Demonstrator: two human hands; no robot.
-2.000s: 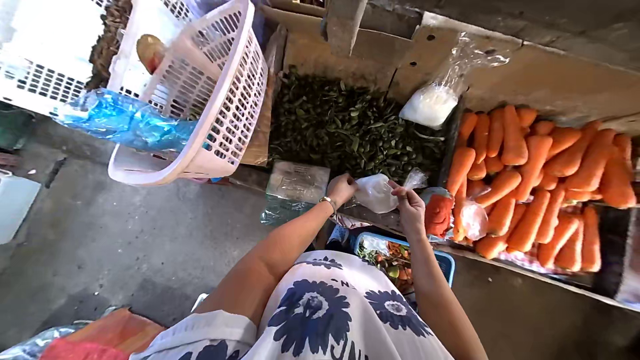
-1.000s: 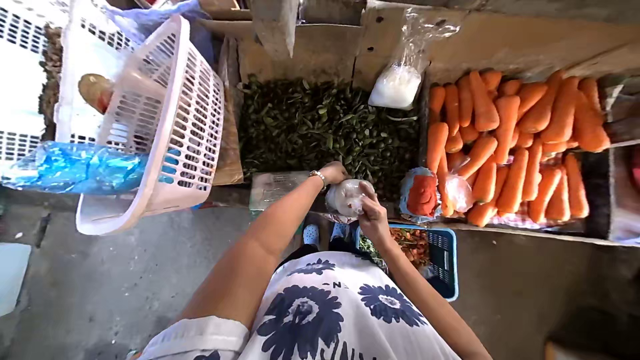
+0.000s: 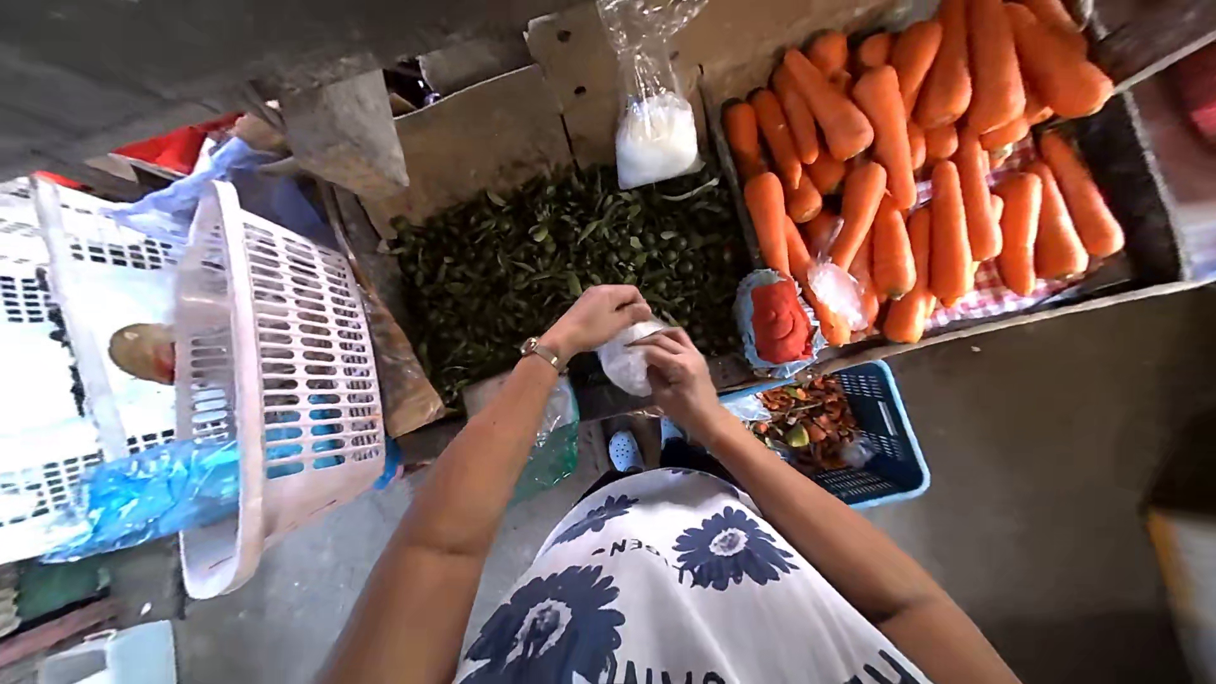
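A small clear plastic bag [image 3: 625, 361] with whitish contents is between my hands, over the front edge of the produce bin. My left hand [image 3: 600, 321] has its fingers at the top of the bag, and my right hand [image 3: 676, 369] pinches its right side. Behind them lies a heap of small green fruits with leaves [image 3: 560, 247]. Another clear bag of white stuff [image 3: 655, 141] hangs above that heap. Just right of my right hand sits a red bundle in a bluish plastic bag [image 3: 781, 321], beside many carrots [image 3: 893, 237].
A pale pink plastic basket [image 3: 309, 380] with blue plastic film [image 3: 157, 489] stands at the left. Below the carrots, a blue crate [image 3: 883, 427] holds reddish scraps on the floor. A wooden post [image 3: 347, 128] comes down at the upper left. Green-tinted plastic [image 3: 551, 446] hangs beneath my left forearm.
My hands have drawn closer together around the small bag, which two seconds ago was stretched between them. The view has shifted since then.
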